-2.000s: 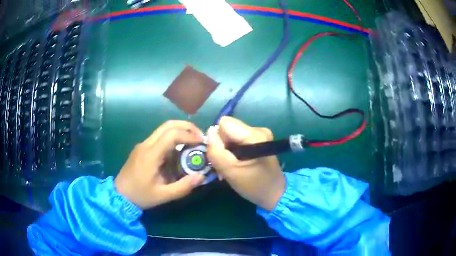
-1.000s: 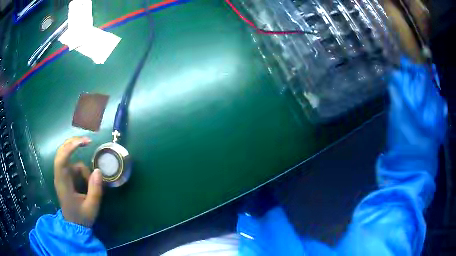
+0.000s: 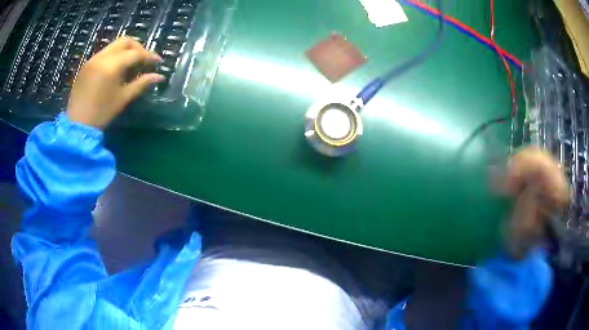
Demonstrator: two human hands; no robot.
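My left hand [image 3: 113, 82] is over the near right part of a clear blister tray [image 3: 194, 97] with rows of dark discs. Its thumb and index finger are a little apart at the tray; whether a disc is between them is too small to tell. The silver test fixture [image 3: 336, 122] stands on the green mat with its pale centre showing and no hand on it. A blue signal cable [image 3: 374, 89] joins it at the upper right. My right hand [image 3: 533, 187] is blurred at the right, beside another clear tray; what it holds is unclear.
A brown-red square [image 3: 336, 57] lies behind the fixture. A white paper slip [image 3: 385, 11] is at the far side. A red and black probe lead [image 3: 510, 84] runs down at the right, left of the right tray [image 3: 560, 122]. A tan board [image 3: 575, 29] is at the far right corner.
My left hand has left the fixture and moved to the left tray. My right hand has come back from beyond the right tray to its near left side. The view has turned.
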